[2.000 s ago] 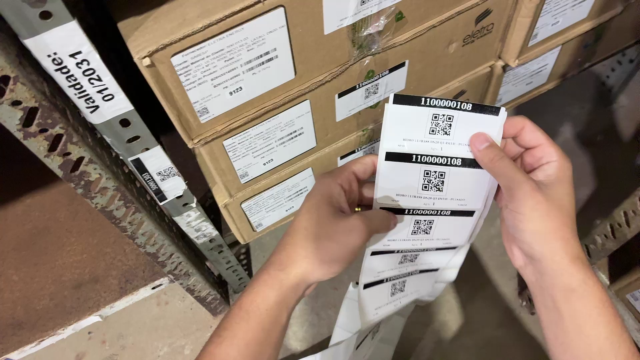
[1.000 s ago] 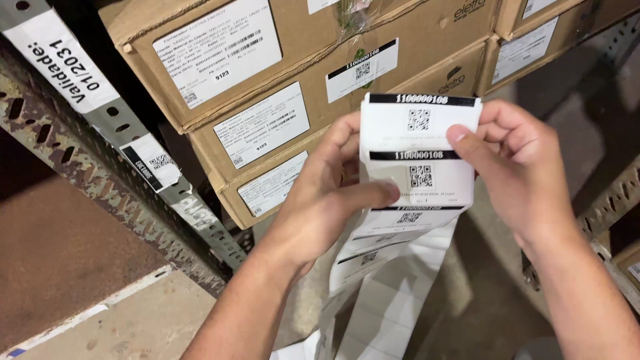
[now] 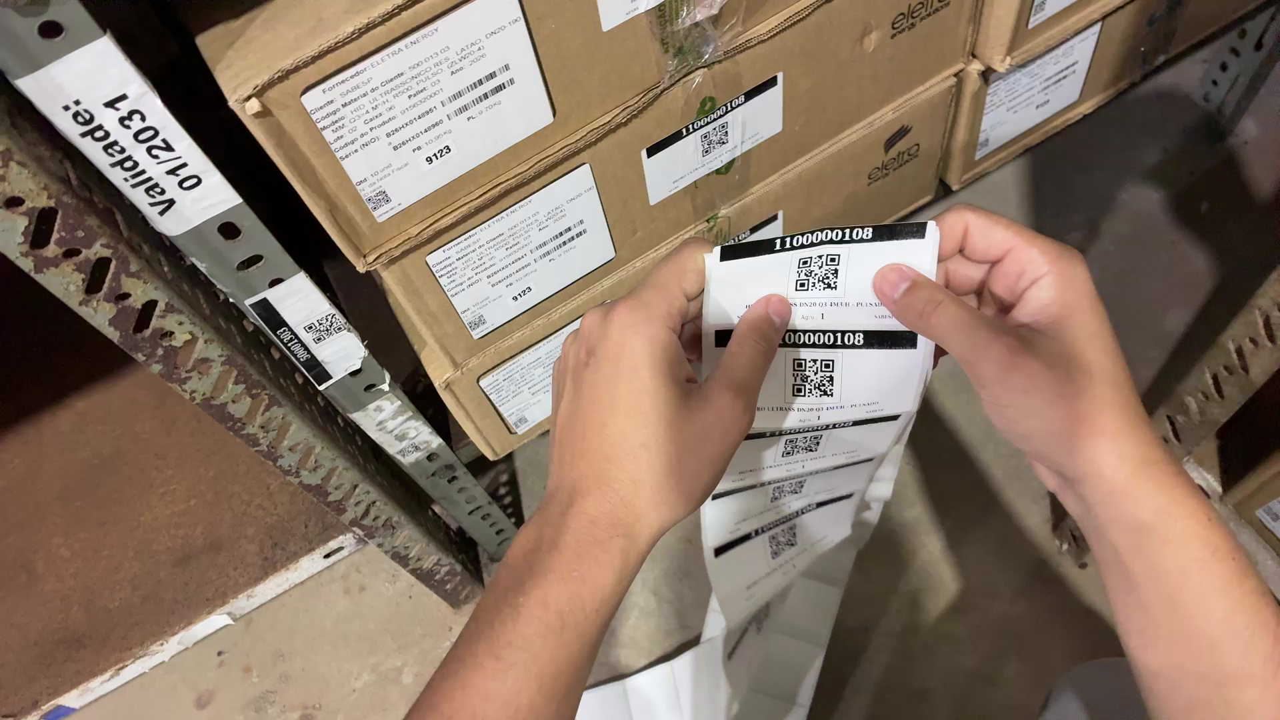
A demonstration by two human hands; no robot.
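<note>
A long strip of white printed labels with black header bands and square codes hangs between both hands, its lower part trailing down out of view. My left hand grips the strip's left edge near the top, thumb on its face and fingers behind. With the thumb in front, my right hand pinches the top right corner. Behind the strip, stacked cardboard boxes bear white labels; a label with a black band is stuck on the middle box.
To the left stands a perforated metal shelf upright with stickers, beside a rusty brown shelf panel. More cardboard boxes are at the upper right. Another perforated metal frame stands at the right edge. Concrete floor shows below.
My left thumb has moved up the strip to its top label. The right hand stays at the top right corner. The strip's upper part has shifted between the frames.
</note>
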